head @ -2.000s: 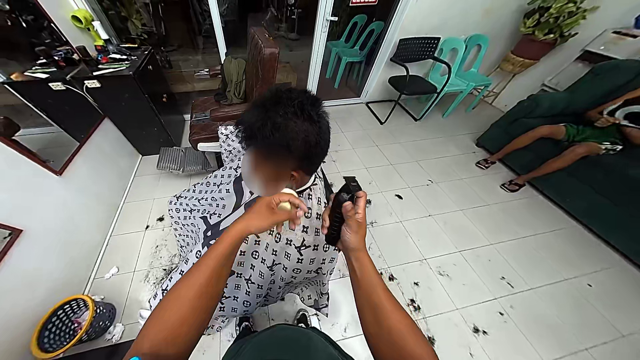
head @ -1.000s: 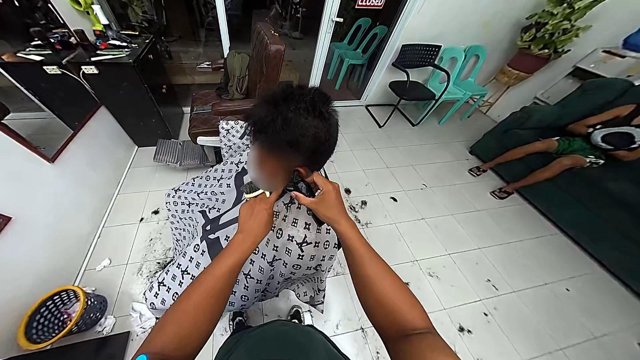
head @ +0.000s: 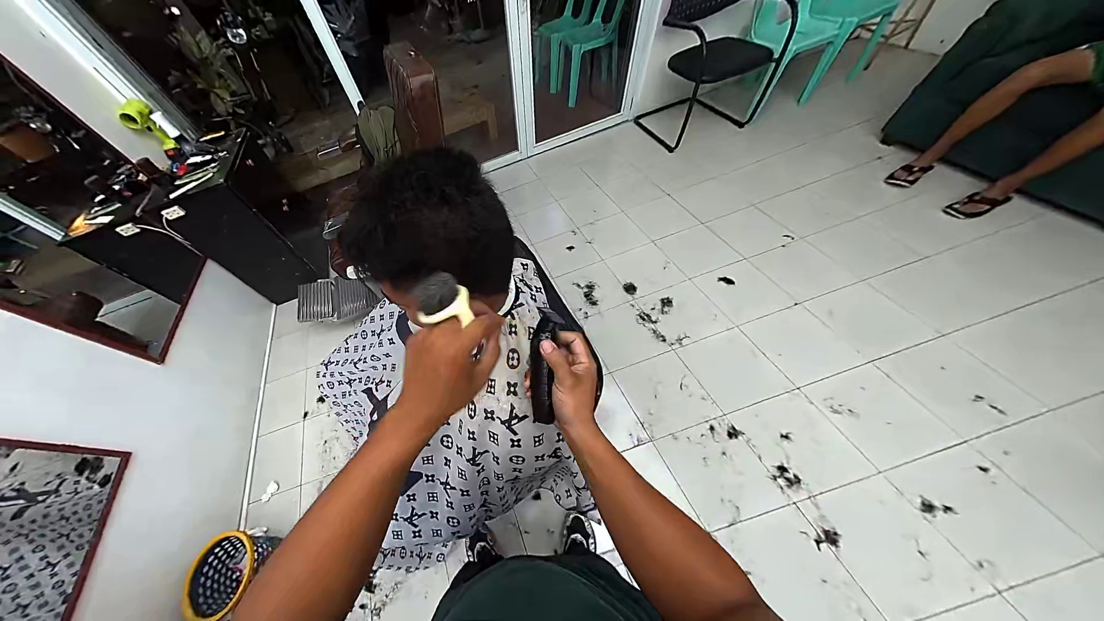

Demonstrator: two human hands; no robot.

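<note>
A seated person with short dark hair [head: 435, 220] wears a white patterned barber cape [head: 504, 423]. My left hand [head: 448, 362] grips a brush with a pale handle and dark bristles [head: 438, 295]; the bristles are at the side of the person's head, near the ear. My right hand [head: 569, 375] is closed around a black hair clipper [head: 543, 366], held upright over the cape at the shoulder, apart from the hair.
Hair clippings [head: 647, 319] lie scattered on the tiled floor. A black counter [head: 250, 207] bears tools at the left. A yellow-rimmed basket [head: 216, 578] stands at lower left. A black chair [head: 720, 60] is behind; another person's legs [head: 992, 129] extend from a green sofa [head: 1044, 164].
Both hands were together near the ear one second ago; now they are apart. The clipper has moved away from the head, and the brush is raised against its side. The view has shifted.
</note>
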